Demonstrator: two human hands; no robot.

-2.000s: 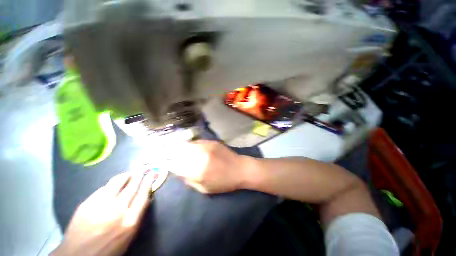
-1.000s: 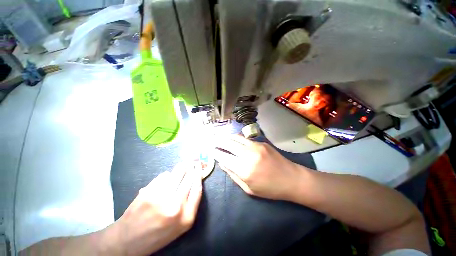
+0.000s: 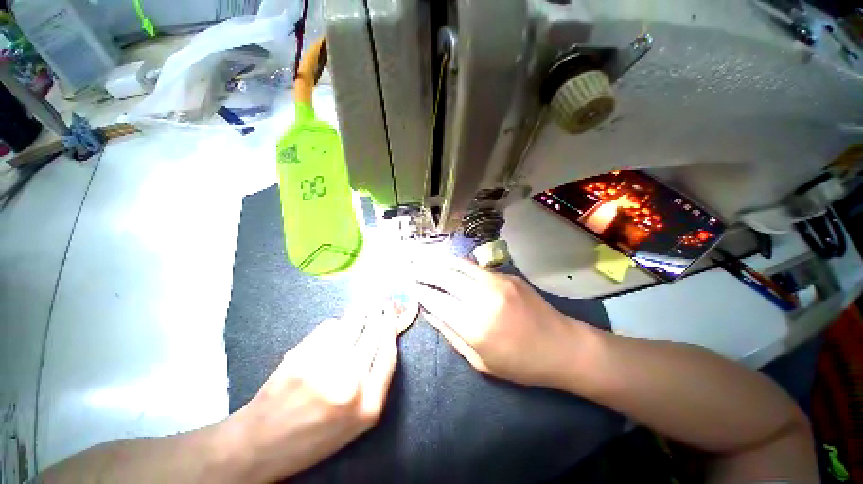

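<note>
A dark grey garment panel (image 3: 274, 317) lies flat under the sewing machine head (image 3: 511, 104). A small embroidered badge (image 3: 407, 310) shows partly between my fingertips on the panel; glare and fingers hide most of it. My left hand (image 3: 326, 378) lies flat on the panel, fingertips at the badge's left side. My right hand (image 3: 492, 321) lies at its right side, fingertips just below the presser foot and needle area (image 3: 421, 227), which is washed out by bright light. Both hands press the cloth and badge; neither grips a thing that I can make out.
A lime-green guard (image 3: 320, 194) hangs left of the needle. A smartphone (image 3: 634, 222) with a lit screen and a yellow sticky note (image 3: 615, 264) are under the machine arm. Pens (image 3: 757, 281) lie to the right. An orange-red basket (image 3: 842, 378) is at lower right. Plastic bags (image 3: 213, 61) lie upper left.
The view has swung left and steadied since the first frame, so the machine and cloth appear further right. Both hands remain beside the badge, with little change against the cloth.
</note>
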